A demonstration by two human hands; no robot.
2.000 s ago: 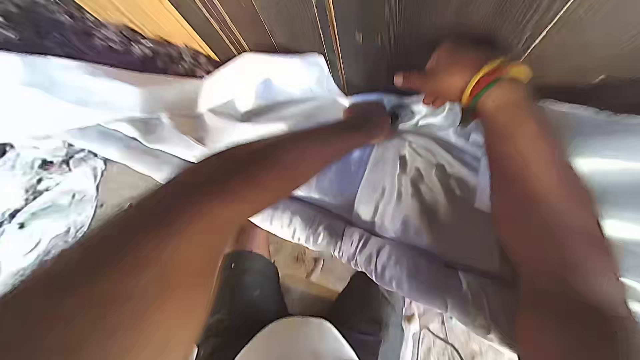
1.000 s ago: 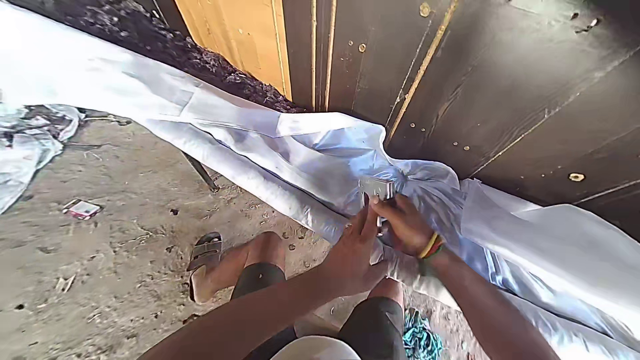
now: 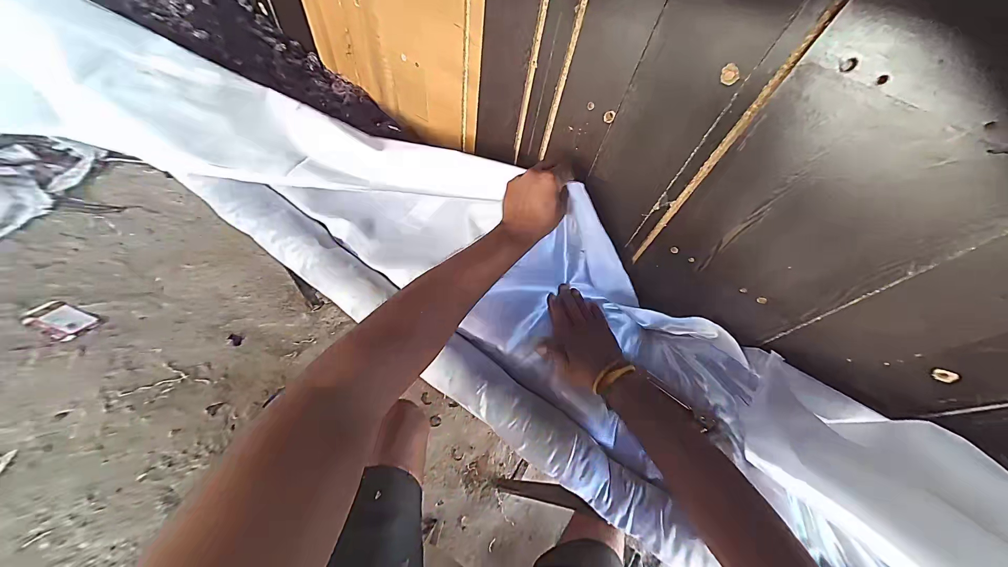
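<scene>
A long white plastic sheet [image 3: 409, 228] runs diagonally across the view, from upper left to lower right, with a rolled or folded near edge. Its upper edge is gripped in my left hand [image 3: 537, 201], which is closed on it close to the dark boards. Lower down, my right hand [image 3: 581, 335] presses flat on the bluish, creased part of the sheet with its fingers spread a little. A yellow band [image 3: 613, 376] circles my right wrist. The metal tool seen a second ago is not visible.
Dark wooden boards [image 3: 709, 189] and an orange-brown panel [image 3: 394, 59] stand behind the sheet. Dark rubble [image 3: 260, 63] lies at the upper left. On the dirt floor [image 3: 181, 315] are a small packet [image 3: 61, 320] and crumpled plastic [image 3: 27, 185].
A second ago both hands were together at a small metal tool over the sheet. Now my left hand holds the sheet's upper edge near the boards, and my right hand lies on the sheet without the tool.
</scene>
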